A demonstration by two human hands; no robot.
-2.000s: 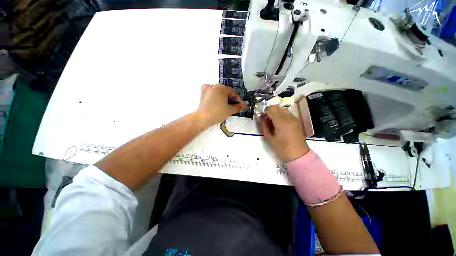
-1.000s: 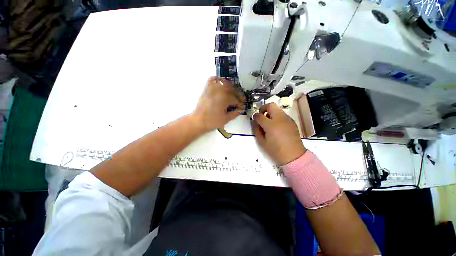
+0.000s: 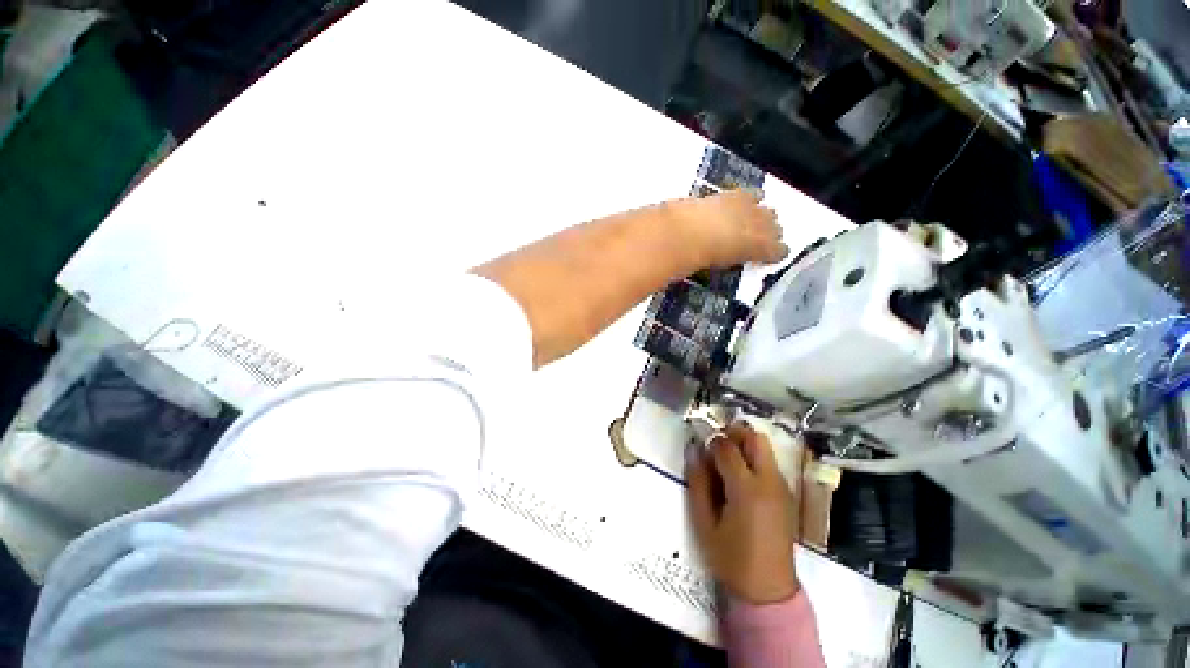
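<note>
The sewn label chain (image 3: 692, 313), black labels with pale gaps, runs away behind the presser foot (image 3: 713, 407) towards the table's back edge. My left hand (image 3: 733, 230) lies across the far part of the chain, left of the machine head; its fingertips and any grip are unclear. My right hand (image 3: 747, 512) is just in front of the presser foot, fingers bent and blurred, with a pale band on one finger; whether it holds a label is hidden. The label stack (image 3: 877, 517) lies under the machine arm, right of my right hand.
The white sewing machine (image 3: 835, 313) stands at the right. A tan box edge (image 3: 818, 502) is beside the stack. A brass-coloured piece (image 3: 621, 441) lies on the white table (image 3: 431, 170), left of my right hand. Dark snips (image 3: 900, 626) lie at the lower right.
The view has turned and shifted. My left hand has left the needle area and reached back along the chain. My right hand stays near the presser foot.
</note>
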